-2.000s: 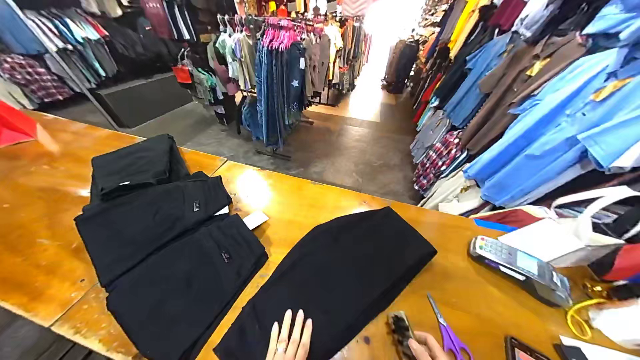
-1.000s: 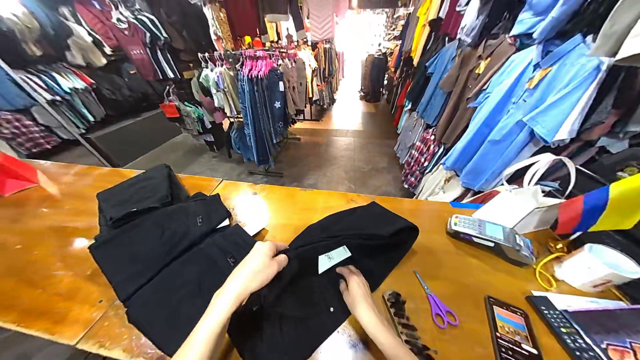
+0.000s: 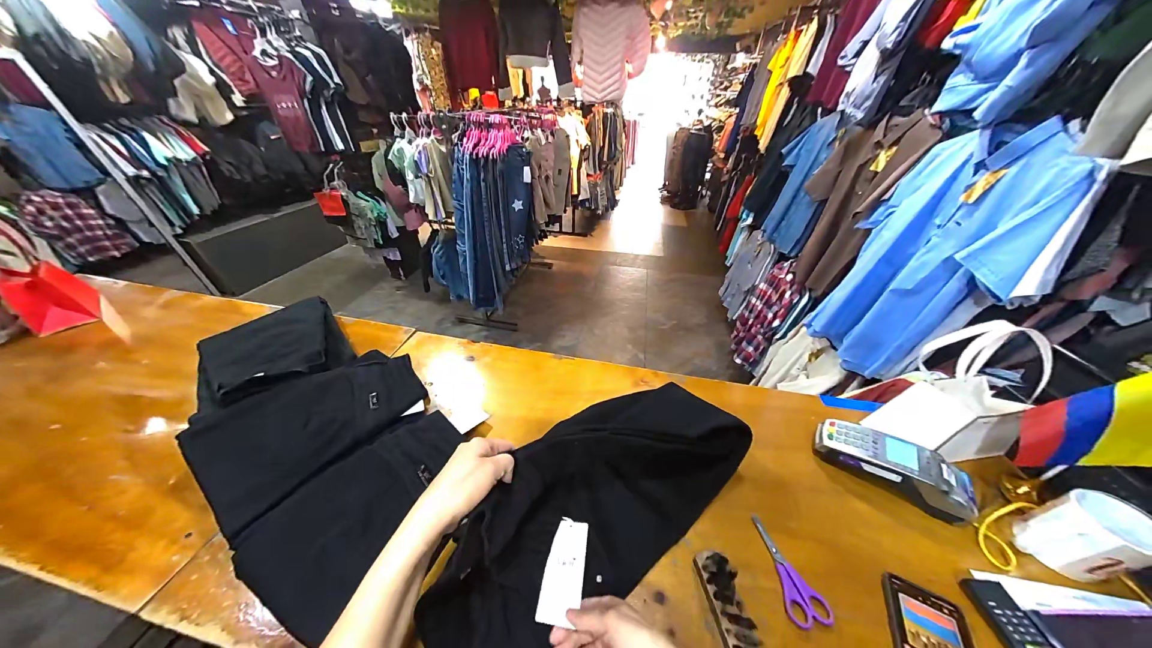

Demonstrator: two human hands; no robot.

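Note:
A folded black garment lies in front of me on the wooden counter. My left hand grips its upper left edge. The white hang tag lies over the cloth, its lower end between the thumb and fingers of my right hand. Left of these, several folded black garments overlap in a row, with a white tag poking out. Purple-handled scissors and a patterned brown strip-like object lie right of my right hand.
On the right are a card payment terminal, a phone, a black keypad device, a white cup-like container, a white bag and a striped flag. A red bag stands far left. Clothes racks fill the shop beyond.
Two seconds ago my left hand lay flat on the black garment and my right was at the brown strip. Now both are on the garment and its tag, which has been turned since one second ago.

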